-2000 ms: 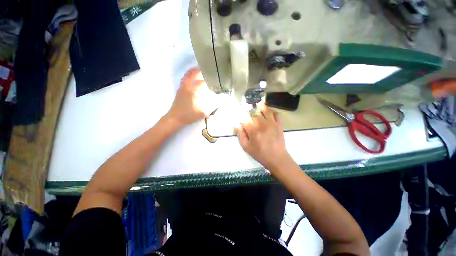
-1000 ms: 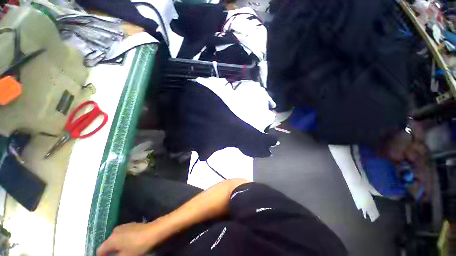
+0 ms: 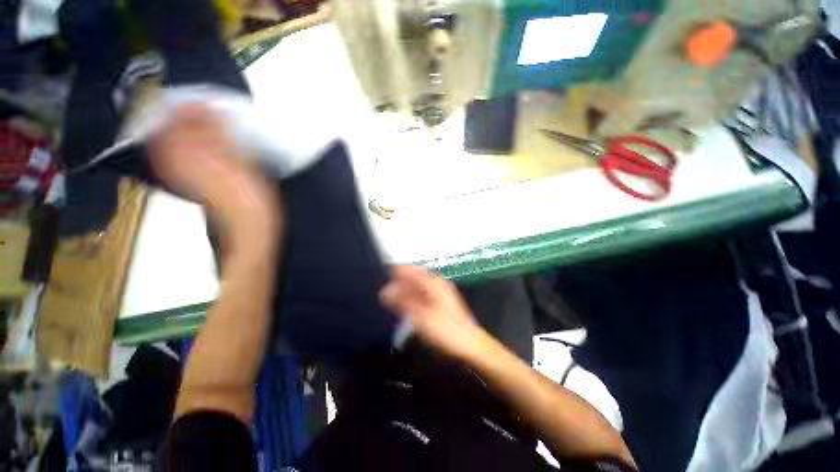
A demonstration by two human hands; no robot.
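A dark cloth panel [image 3: 327, 249] hangs over the table's front edge onto my lap, with a pale strip [image 3: 262, 134] along its upper end. My left hand [image 3: 198, 152] is blurred and grips cloth at the table's left; its fingers are partly lost in the blur. My right hand [image 3: 428, 304] is closed on the panel's right edge, just in front of the table edge, with a small white bit below the fingers. The sewing machine's needle area [image 3: 433, 106] stands behind the panel, with no hand at it.
Red-handled scissors [image 3: 637, 168] and a dark rectangular object [image 3: 490, 125] lie right of the needle. The green table edge [image 3: 553, 241] curves across the front. Dark panels [image 3: 92, 175] and a brown board [image 3: 83, 295] are at the left. Dark and white fabric [image 3: 645, 323] hangs at the right.
The view has swung back from the floor at the right to the table. My right hand has left the table edge for the dark panel. My left hand is back in view, holding cloth.
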